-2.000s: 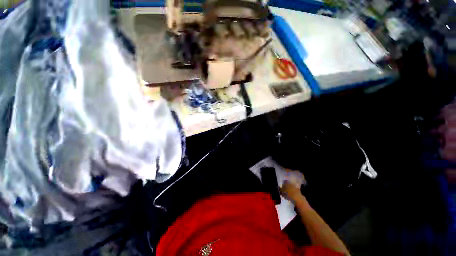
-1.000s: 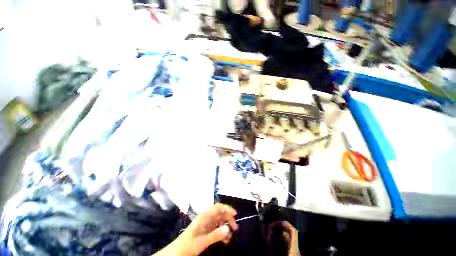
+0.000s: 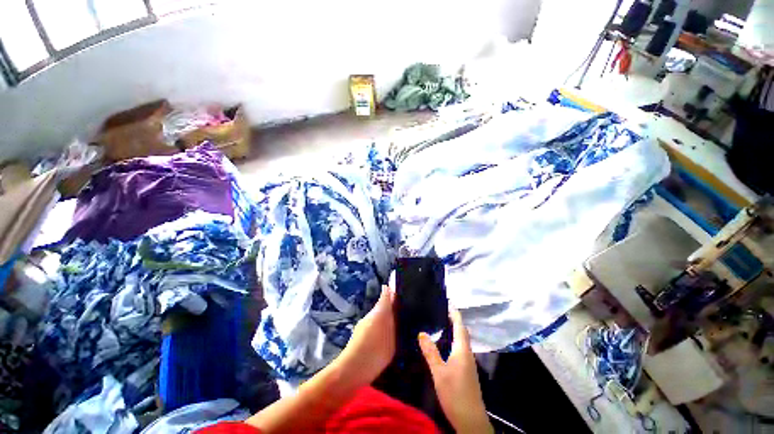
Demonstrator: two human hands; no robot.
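A black smartphone (image 3: 420,288) is held upright in front of me, its dark face towards me. My left hand (image 3: 373,339) grips its lower left side. My right hand (image 3: 451,360) holds its lower right side, with the thumb over the lower part. Blue-and-white floral fabric (image 3: 327,246) is heaped behind and left of the phone. Its pale reverse side (image 3: 526,233) spreads across the table to the right. The overlock machine (image 3: 738,297) is at the right edge, partly cut off.
A thread tangle (image 3: 615,356) lies at the table's front edge. Purple cloth (image 3: 157,191) and more floral pieces (image 3: 110,288) are piled left, beside a blue object (image 3: 199,360). Cardboard boxes (image 3: 222,134), a yellow box (image 3: 362,95) and greenish fabric (image 3: 424,86) are near the wall.
The view has swung left towards the fabric heaps and wall. Both hands now hold the phone up; one second ago my left hand was apart from it, with a pale strand at its fingers.
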